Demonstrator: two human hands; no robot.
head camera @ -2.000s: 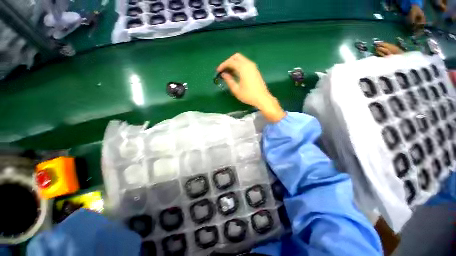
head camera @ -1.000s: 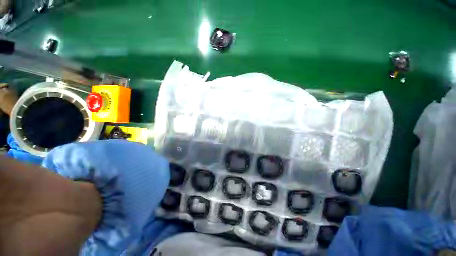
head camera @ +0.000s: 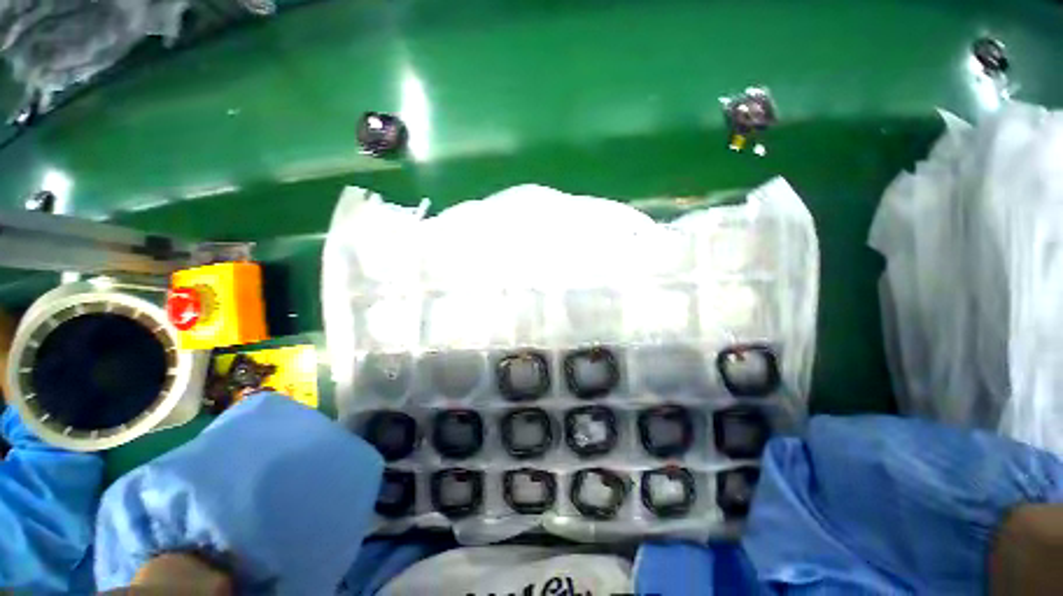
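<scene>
A translucent pocket tray (head camera: 800, 250) lies in front of me. Its three nearer rows hold black rounded-square cases (head camera: 523, 374), with some pockets in the third row from me holding none; the two far rows show no cases. My left hand (head camera: 181, 575) is cut off at the bottom edge below its blue sleeve; only a little skin shows. My right hand (head camera: 1029, 554) is cut off at the lower right edge, also a patch of skin beyond the sleeve. No fingers show, so what either hand holds is hidden.
Green belt (head camera: 560, 70) runs behind the tray with loose modules (head camera: 747, 115). At left are a white round fixture (head camera: 187, 402), a red button (head camera: 184, 307) on an orange box (head camera: 239, 303), and dark parts on a yellow base (head camera: 300, 373). Whitish stacked trays (head camera: 979, 256) stand at right.
The view has swung down and left from the belt to the tray. My right hand has drawn back from the belt. My left hand and sleeve have dropped lower.
</scene>
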